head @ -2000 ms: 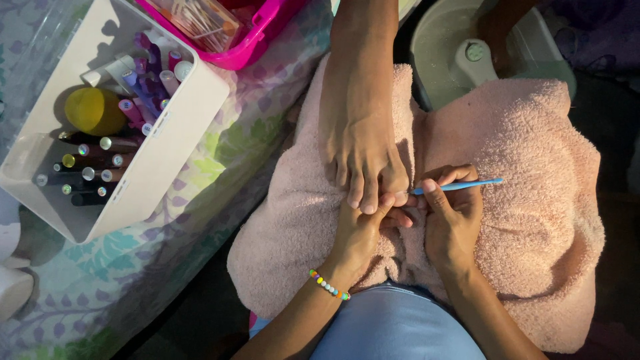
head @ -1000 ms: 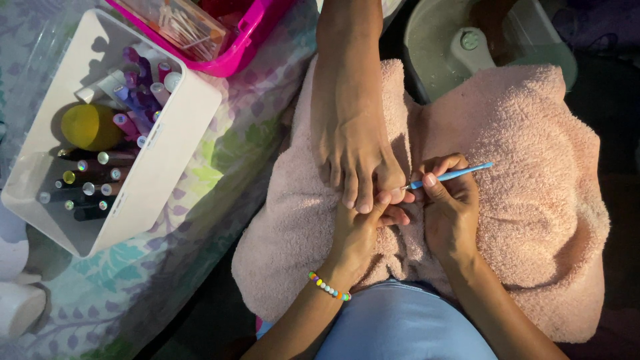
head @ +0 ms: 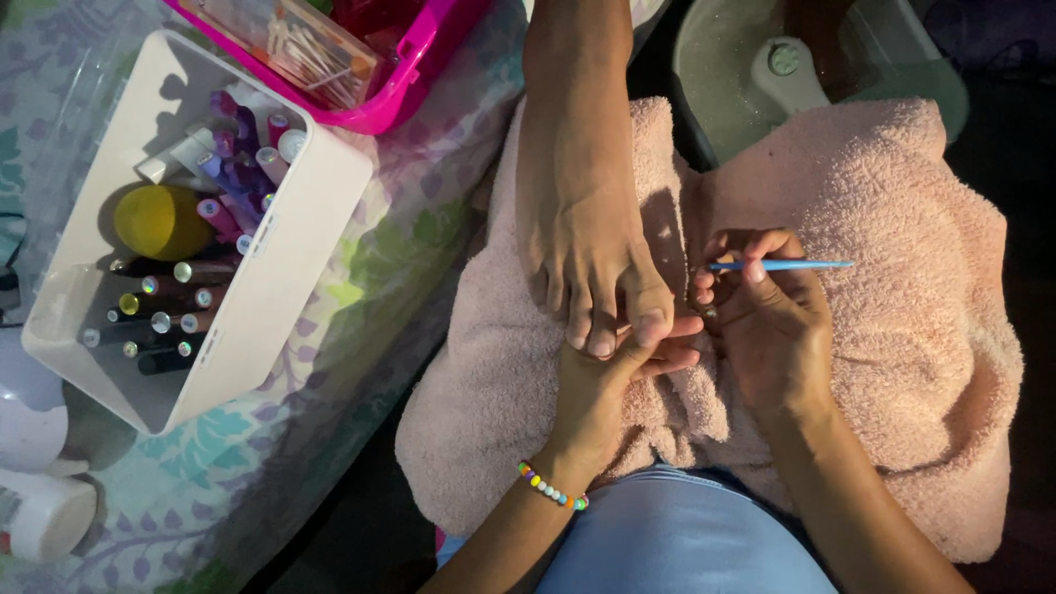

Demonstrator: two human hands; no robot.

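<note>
Another person's bare foot [head: 582, 198] rests on a pink terry towel [head: 899, 330] over my lap, toes pointing toward me. My left hand [head: 606, 388], with a beaded bracelet [head: 551, 488] at the wrist, holds the big toe [head: 648, 301] from below, thumb and fingers around its tip. To the right of the toe, apart from it, my right hand [head: 771, 322] holds a slim blue tool [head: 800, 265] between thumb and fingers, lying nearly level. The tool's left end is partly hidden by the fingers, so its kind cannot be told.
At left, a white bin [head: 285, 272] holds nail polish bottles [head: 186, 322] and a yellow ball-shaped thing [head: 162, 221] on a floral cloth [head: 396, 247]. Behind it sits a pink tray [head: 388, 115] with cotton swabs [head: 318, 62]. A foot basin [head: 701, 124] holding water stands at back right.
My right hand and the blue tool have moved away from the big toe, to the right. My left hand stays at the toe.
</note>
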